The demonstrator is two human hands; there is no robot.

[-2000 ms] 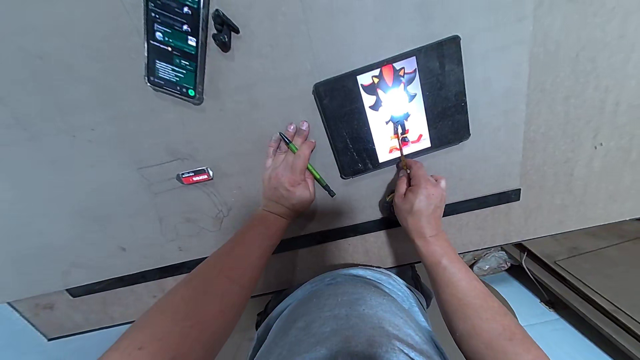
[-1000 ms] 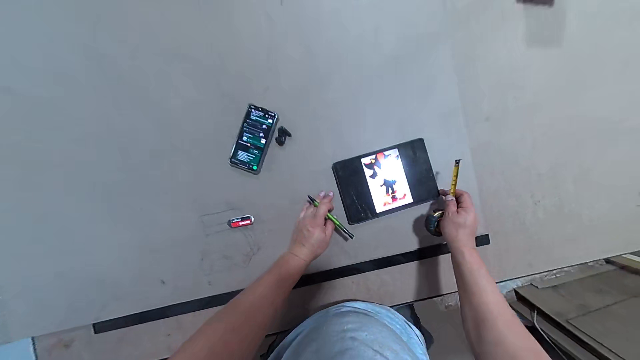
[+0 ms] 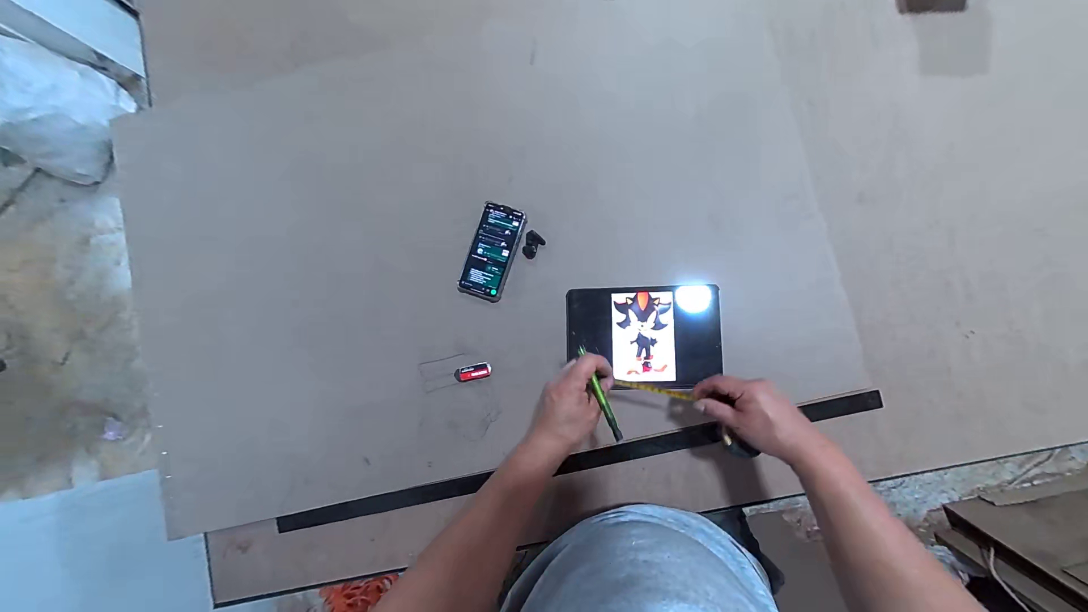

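Observation:
A tablet point(image 3: 589, 327) lies on a large pale board, its screen showing a cartoon figure in black and red. A yellow tape measure blade point(image 3: 654, 390) stretches along the tablet's lower edge. My left hand point(image 3: 572, 404) holds a green pen point(image 3: 602, 396) and is at the blade's left end. My right hand point(image 3: 752, 412) grips the blade near the tablet's lower right corner. The dark tape measure case point(image 3: 738, 444) is partly hidden beneath that hand.
A phone point(image 3: 493, 252) and black earbuds point(image 3: 533, 244) lie up and left of the tablet. A red eraser point(image 3: 473, 372) rests beside faint pencil lines. A long black strip point(image 3: 382, 503) runs along the board's near edge. White plastic wrapping point(image 3: 59, 110) sits beyond the left edge.
The tape blade, upright in my right hand a second ago, now lies across the tablet's lower edge between both hands. The tablet has turned straighter. The view has shifted and takes in more board.

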